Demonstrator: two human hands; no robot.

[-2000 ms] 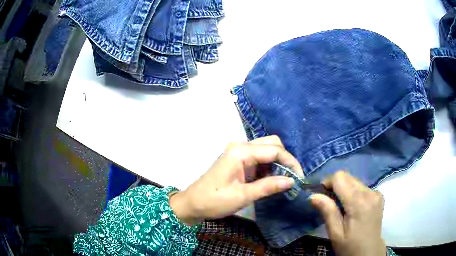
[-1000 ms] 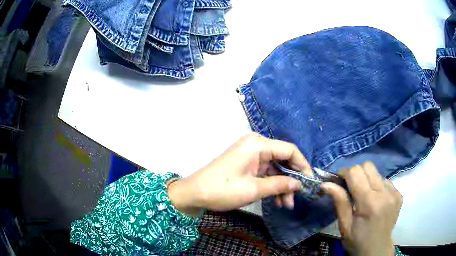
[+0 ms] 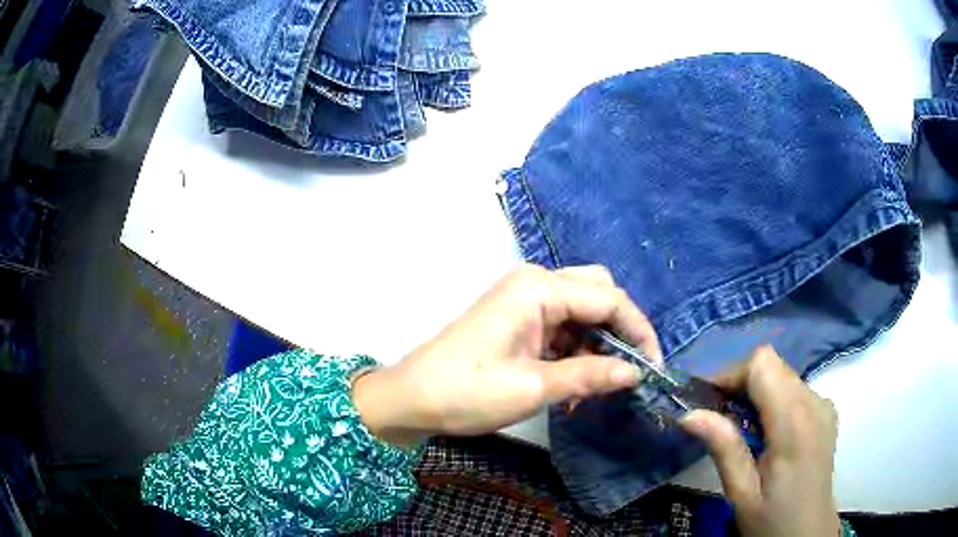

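Observation:
A mid-blue denim hood (image 3: 704,168) lies on the white table, its rounded top away from me and its opening at the right, showing the grey-blue inside. My left hand (image 3: 504,362) pinches a small thick corner of its edge band between thumb and fingers. My right hand (image 3: 772,446) holds small dark thread snips (image 3: 706,394), their blades at the pinched corner. The handle is mostly hidden in my right palm. The lower part of the hood hangs over the table's near edge.
A fanned stack of denim pieces (image 3: 352,63) lies at the upper left. More denim (image 3: 935,157) is at the right rim. A blue bin (image 3: 255,351) shows below the white table's (image 3: 315,241) curved edge. Checked cloth (image 3: 483,488) covers my lap.
Both hands and the pinched corner have moved slightly right since the earliest frame. The snips' blades show more clearly now. The stack and the hood have shifted slightly in view.

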